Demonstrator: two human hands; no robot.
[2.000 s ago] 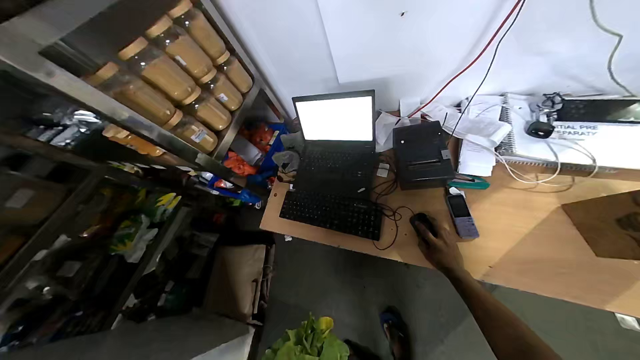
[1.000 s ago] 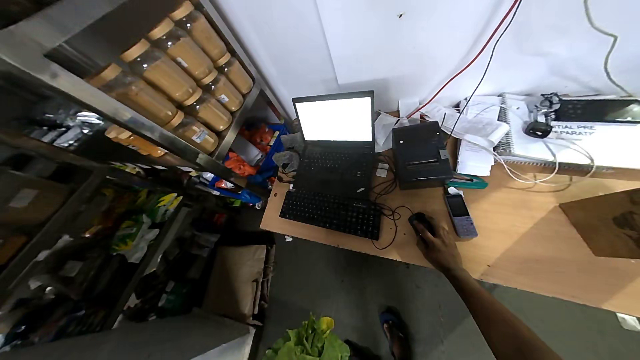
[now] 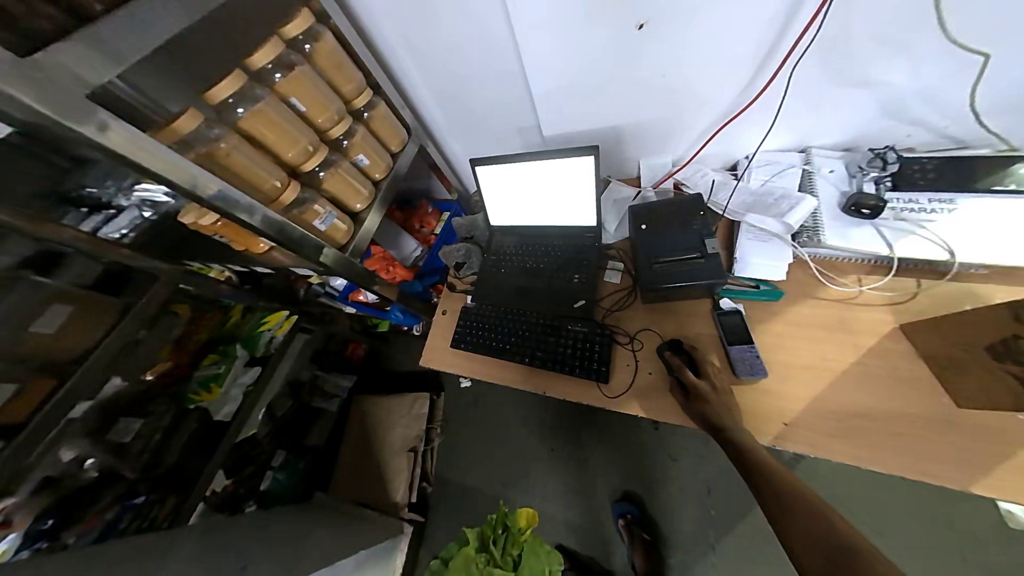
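Observation:
My right hand (image 3: 706, 394) rests over a black computer mouse (image 3: 678, 358) near the front edge of a wooden desk (image 3: 824, 392). The mouse's cable runs left beside a black external keyboard (image 3: 532, 342). Behind that keyboard stands an opened black laptop (image 3: 538, 228) with a bright white screen. A keypad phone (image 3: 740, 342) lies just right of the mouse. Between laptop and phone, farther back, sits a black box-shaped device (image 3: 676, 246). My left hand is out of view.
Metal shelves at left hold several lidded jars (image 3: 264, 124) of tan powder. Papers (image 3: 764, 216), a green stapler-like item (image 3: 752, 290), a spiral notebook (image 3: 832, 200) and white cables lie behind. Cardboard (image 3: 972, 356) is at right. Green leaves (image 3: 500, 548) and a sandaled foot (image 3: 632, 520) show below.

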